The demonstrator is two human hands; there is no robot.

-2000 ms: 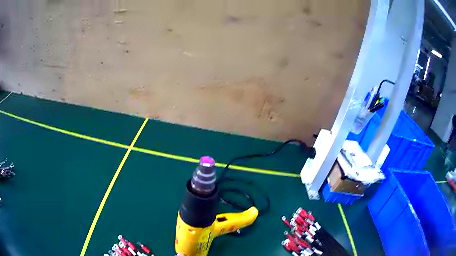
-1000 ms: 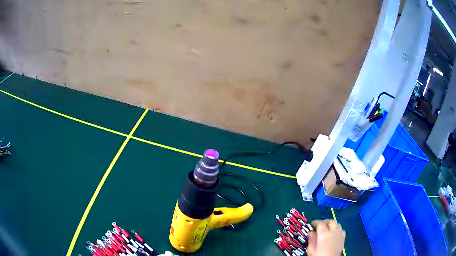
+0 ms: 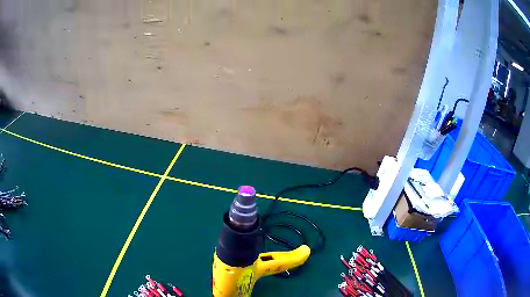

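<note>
A yellow heat gun (image 3: 235, 275) stands nozzle-up on the green mat, its lower end cut off by the bottom edge. Its stepped grey nozzle (image 3: 244, 209) has a pinkish-purple tip. Its handle points right. A pile of cable leads (image 3: 367, 275) with red sleeves, white bands and silver ring terminals lies right of the gun. A second pile of red-sleeved leads (image 3: 154, 288) lies at the lower left, cut off by the bottom edge. Neither of my hands is in the picture.
A black power cord (image 3: 302, 184) loops behind the gun to a white block at the white post (image 3: 421, 98). A small blue box (image 3: 407, 232) holds cardboard and papers. Large blue bins (image 3: 485, 243) are at right. A grey wire bunch (image 3: 11, 199) lies far left. A brown board (image 3: 232, 69) stands behind.
A hand was at the right pile one second ago and is now out of view. The view has shifted, so the gun and both piles sit lower and further right.
</note>
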